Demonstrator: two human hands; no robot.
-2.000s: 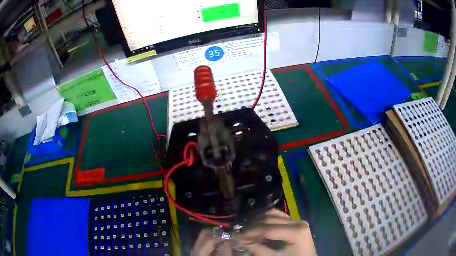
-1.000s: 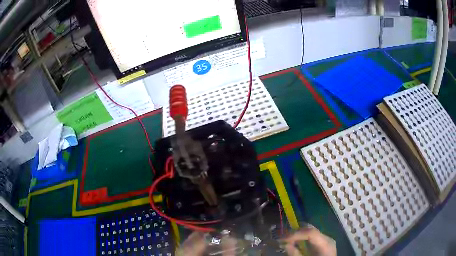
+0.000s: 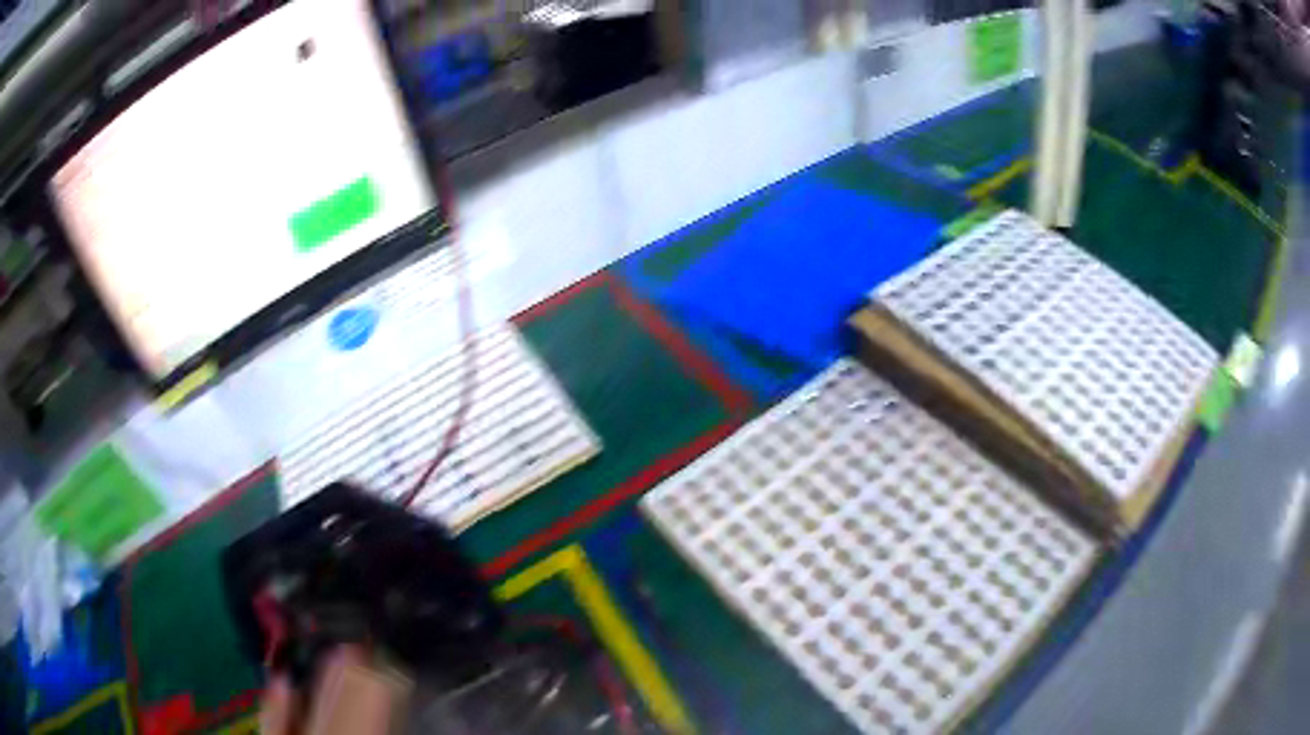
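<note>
The black test fixture (image 3: 381, 582) is blurred at the lower left, with red wires on it. The upright red lever handle does not show. My left hand (image 3: 338, 696), probably the left by its side of the fixture, is cut off by the bottom edge. Its blurred fingers are at the fixture's near left part, and what they hold cannot be told. The fixture's near end (image 3: 532, 696) is a grey blur; no component can be made out. My right hand is not in view. A white foam tray (image 3: 876, 546) with rows of cutouts lies to the right.
Stacked white trays (image 3: 1049, 345) with brown edges stand at the right. A blue sheet (image 3: 805, 266) lies behind. Another white tray (image 3: 446, 431) is below the monitor (image 3: 244, 187), which shows a green box. A pale post (image 3: 1060, 115) rises behind the stack.
The view has swung right, so the fixture and monitor sit farther left. The handle, upright before, no longer shows. My right hand and the black tray have left the picture.
</note>
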